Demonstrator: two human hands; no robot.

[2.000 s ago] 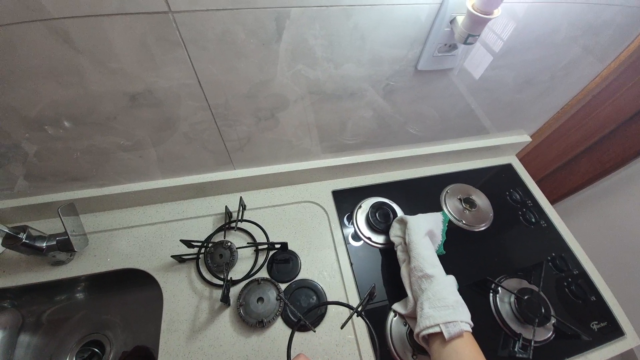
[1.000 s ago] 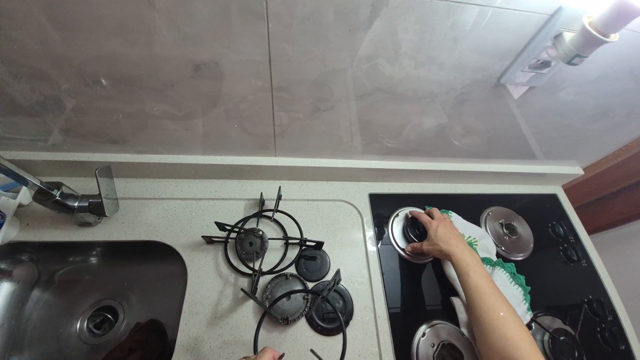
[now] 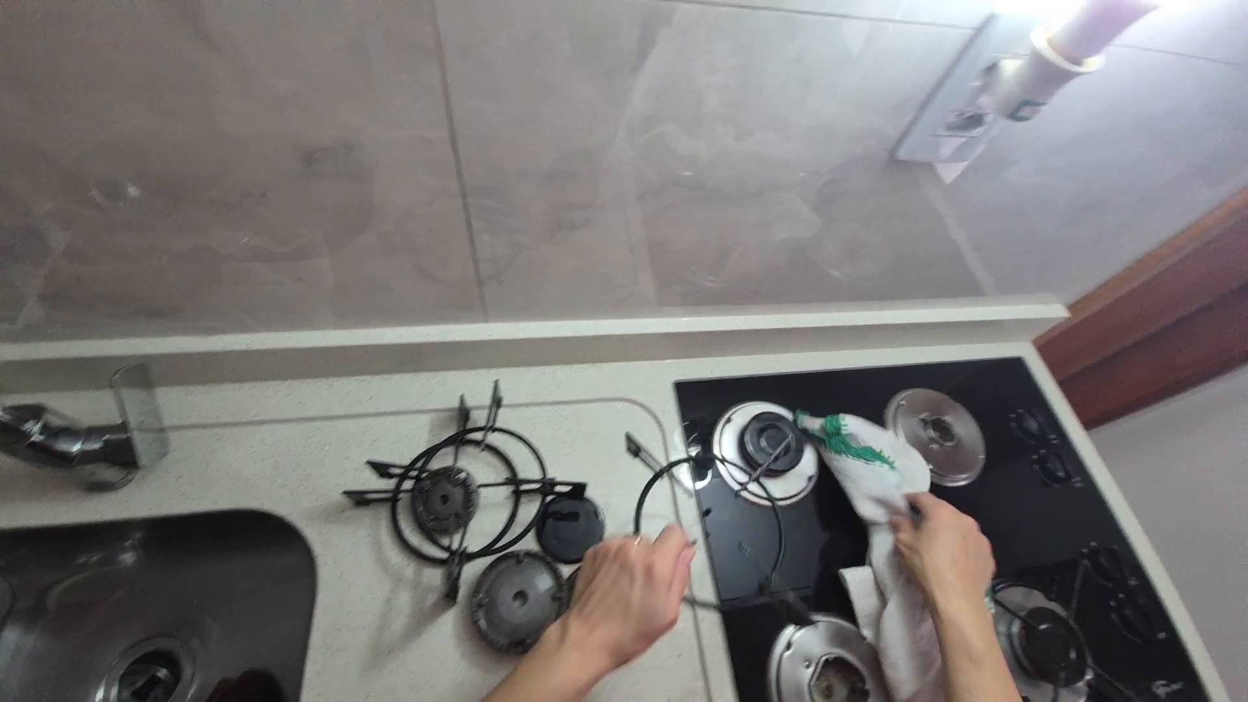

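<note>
My left hand grips the rim of a black round pan-support grate, which is tilted over the left edge of the black glass cooktop. Closed on a white cloth with green trim is my right hand, above the middle of the cooktop. The back left burner has its black cap on. Bare metal shows at the back right burner and the front left burner. A grate stands over the front right burner.
On the counter, stacked grates surround a burner ring. Beside them lie a black burner cap and a larger burner ring. The steel sink and faucet are at left, a wall socket above right.
My left hand has brought the grate from the counter to the cooktop's left edge. My right hand has left the back left burner's cap and moved right, onto the cloth.
</note>
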